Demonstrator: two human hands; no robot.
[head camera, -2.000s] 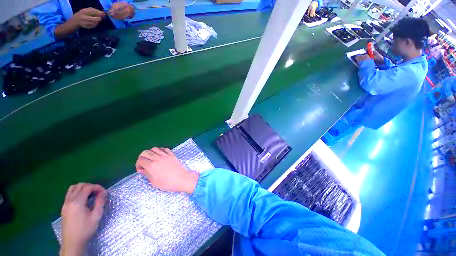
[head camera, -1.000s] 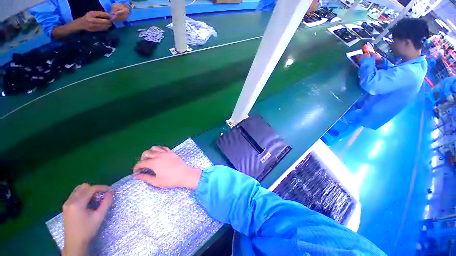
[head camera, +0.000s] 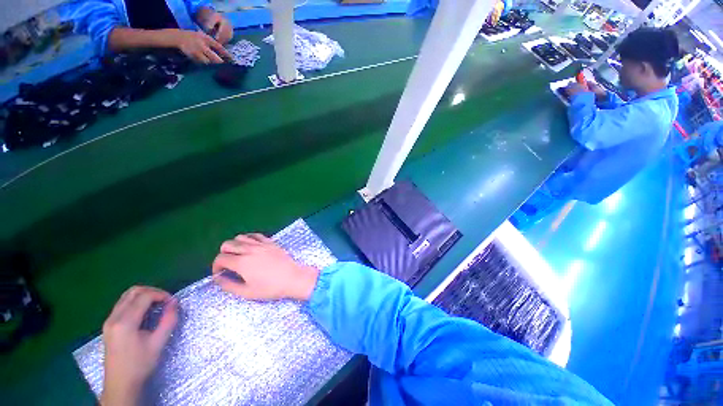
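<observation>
A shiny silver bubble-foil mat lies on the green bench at its near edge. My left hand is over the mat's left edge, fingers curled toward the thumb. My right hand rests at the mat's upper edge, palm down with fingers bent. A dark patch shows between thumb and fingers of each hand; whether it is a small black part or shadow cannot be told. A square black textured panel with a central slot and small pale label lies right of the mat.
A black frame assembly lies on the belt at far left. A white bin with glossy black parts stands beside the bench. White posts rise from the bench. Loose black parts lie across, before one person; another person works at right.
The black frame assembly has come further into view from the left. My right hand's fingers have curled slightly. The person across has moved their hands down toward the small pale pieces on the bench.
</observation>
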